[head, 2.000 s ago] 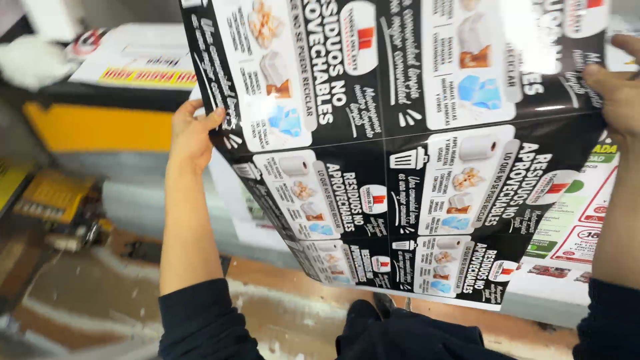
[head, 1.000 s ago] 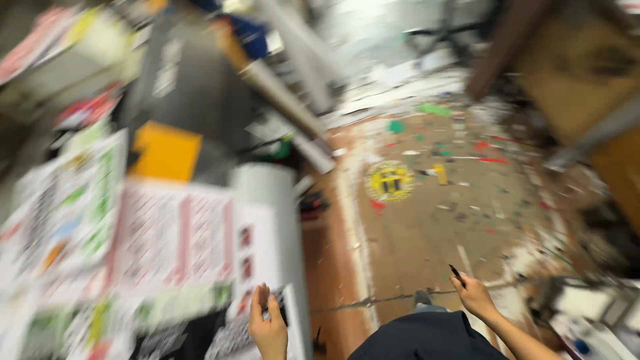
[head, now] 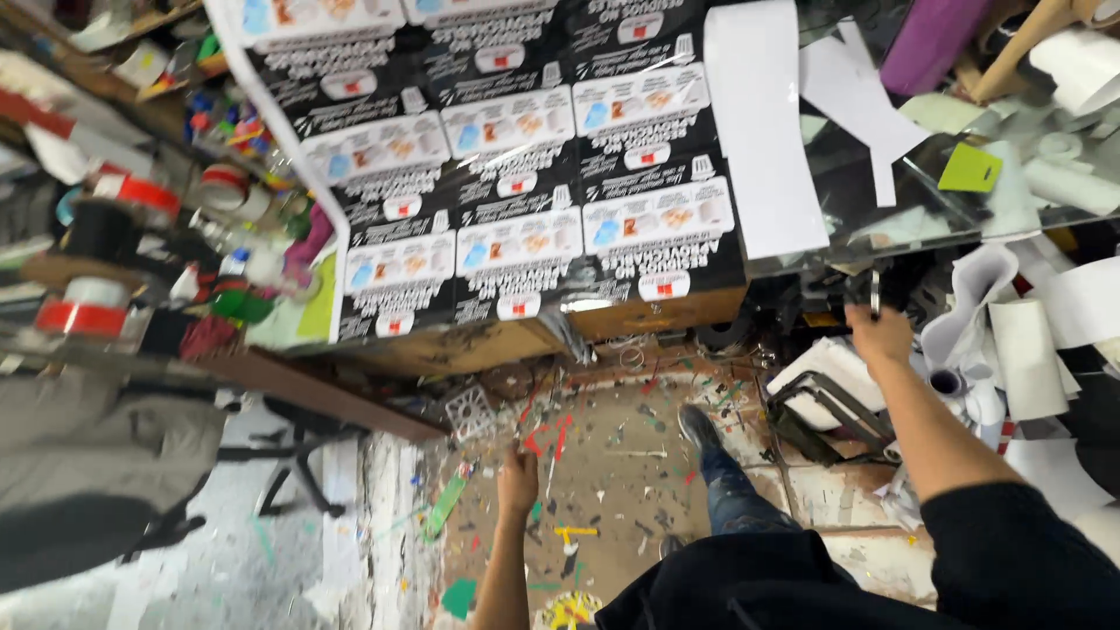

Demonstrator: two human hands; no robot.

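Observation:
My right hand (head: 879, 337) is at the right, below the table's glass edge, closed around a small tool (head: 875, 293) with a metallic end; its kind is unclear. My left hand (head: 518, 481) hangs low over the littered floor, fingers curled, and whether anything is in it cannot be told. Ahead of both hands a large sheet of black and white printed labels (head: 516, 175) lies on the table, its near edge at the table edge. A white strip (head: 766, 131) lies along the sheet's right side, with cut white scraps (head: 862, 105) farther right.
Tape rolls (head: 83, 317) and bottles crowd the left shelf. An office chair's base (head: 293, 455) stands at lower left. Rolled white material (head: 1028, 359) and a folded dark frame (head: 831, 411) are at the right. A purple roll (head: 934, 44) lies on the table. Scraps cover the floor (head: 612, 455).
The view has swung to another table. Two seconds ago both hands held a printed label sheet; a similar sheet now lies on the table. One second ago my right hand held a small dark object.

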